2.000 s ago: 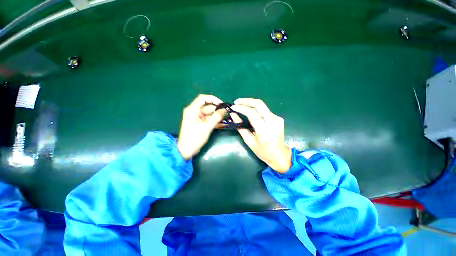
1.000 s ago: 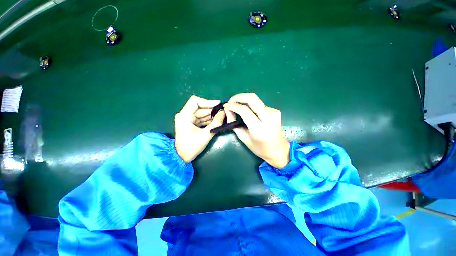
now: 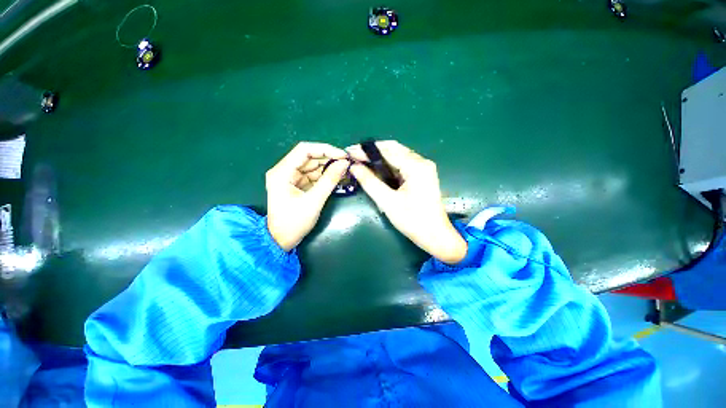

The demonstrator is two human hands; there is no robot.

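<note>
My left hand [image 3: 301, 191] is bare and holds a small black round unit [image 3: 345, 188] between thumb and fingers. Pale dots show on the part of its rim below the fingertips; the rest is hidden. My right hand [image 3: 407, 190] meets it, its fingertips touching the unit or very close to it. A slim matte-black tool [image 3: 371, 151], likely tweezers, lies across my right fingers and palm, with its upper end sticking out above them. Any small part between the fingertips is too small to tell.
Black round units lie along the far side of the green surface [image 3: 493, 127], one at the top centre [image 3: 383, 21], one at upper left [image 3: 146, 56] beside a thin pale ring. White papers [image 3: 11, 157] are at the left edge, a pale grey box [image 3: 704, 137] at right.
The far units and left papers have shifted left in view. The black tool has swung from lying low across the fingers to pointing up, and more of the unit's rim shows below the fingertips.
</note>
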